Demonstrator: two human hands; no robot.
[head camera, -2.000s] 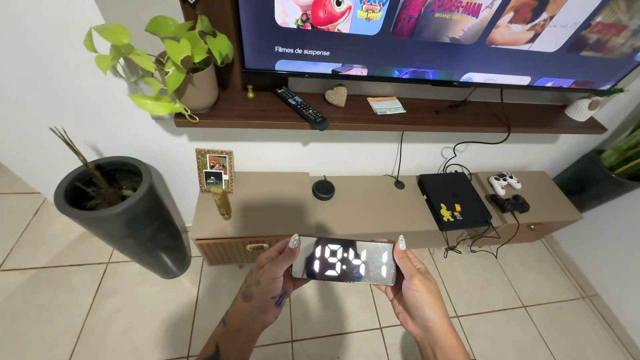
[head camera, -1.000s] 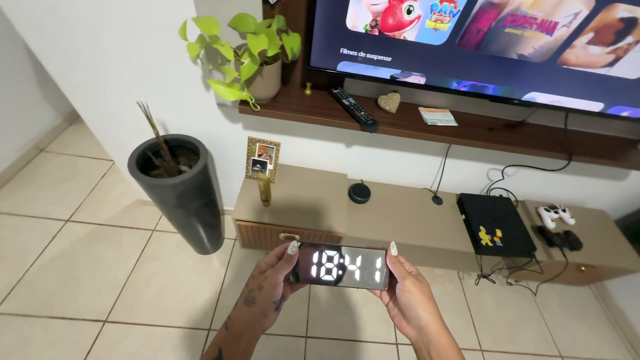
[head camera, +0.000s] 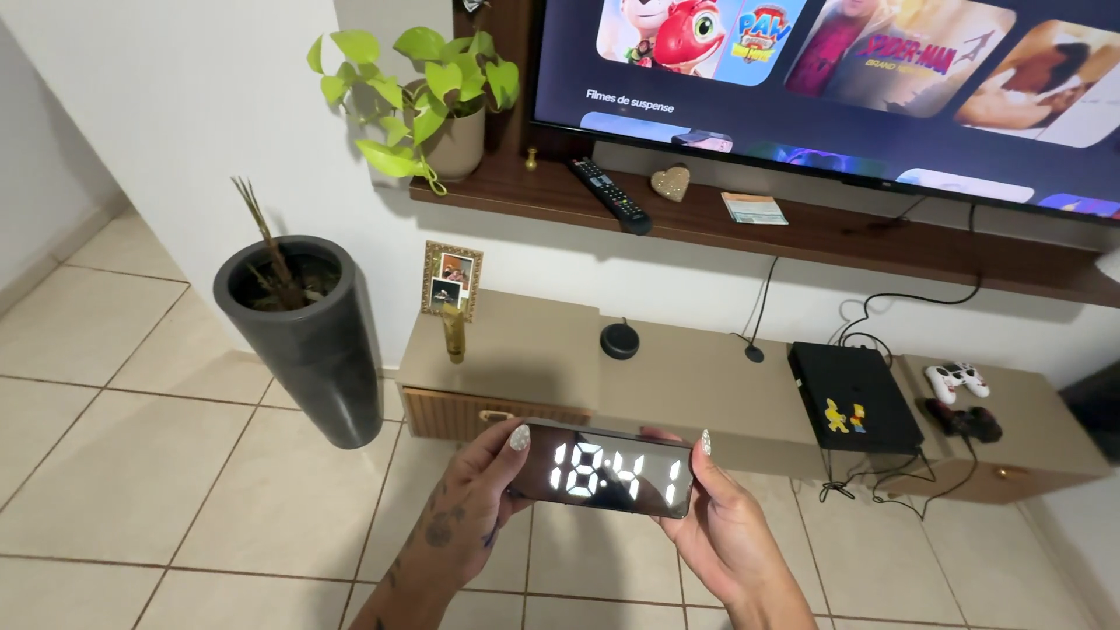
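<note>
A digital clock with a mirror-like face and lit white digits (head camera: 604, 470) is held level between both hands, in front of the low cabinet. My left hand (head camera: 477, 490) grips its left end, thumb on the front edge and the fingers mostly hidden behind. At the right end, my right hand (head camera: 717, 516) holds it with the thumb at the upper corner; some fingertips show behind the top edge. Beyond the clock, a round black smart speaker (head camera: 619, 340) and a gold-framed picture (head camera: 451, 278) with a small gold figurine (head camera: 453, 337) stand on the cabinet.
A black game console (head camera: 853, 394), controllers (head camera: 958, 382) and cables occupy the beige cabinet's (head camera: 700, 385) right side. Above, a dark wooden shelf (head camera: 542, 206) bears a remote control (head camera: 611, 194), a heart ornament (head camera: 671, 183) and a potted plant (head camera: 455, 144) beneath the television (head camera: 787, 131). A tall grey planter (head camera: 319, 359) stands left.
The view has swung to the left, bringing more of the floor and wall by the planter into sight. The lit hour digits have changed from 19 to 18. Both hands keep their hold on the clock.
</note>
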